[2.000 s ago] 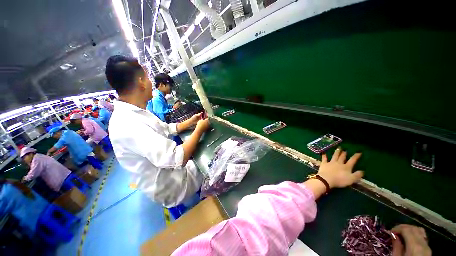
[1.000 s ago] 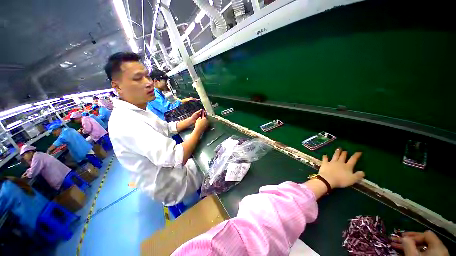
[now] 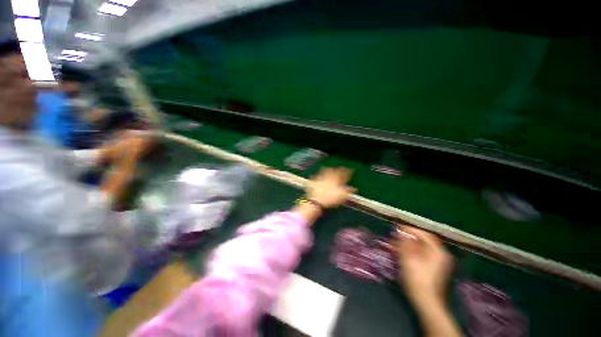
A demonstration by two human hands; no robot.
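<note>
The frame is blurred. My left hand (image 3: 331,188) lies on the worn edge rail between bench and belt, fingers spread, holding nothing visible. My right hand (image 3: 422,258) is at the right side of the left pile of strips (image 3: 359,253), its fingertips near the pieces; blur hides whether it holds one. The right pile of strips (image 3: 493,311) lies beyond it at the lower right. Phone units lie spaced on the belt: one (image 3: 305,158) just behind my left hand, one (image 3: 389,166) further right, and a blurred one (image 3: 511,204) at the far right.
A white sheet (image 3: 308,304) lies on the bench near my left sleeve. A clear plastic bag (image 3: 198,201) with dark purplish contents and a cardboard box (image 3: 153,297) are at the left. A person in white (image 3: 53,197) stands at the left edge. The edge rail (image 3: 448,230) crosses the bench diagonally.
The view has swung right, bringing the right pile and more belt into sight. My left hand is still on the rail. My right hand is still beside the left pile, now with its forearm showing.
</note>
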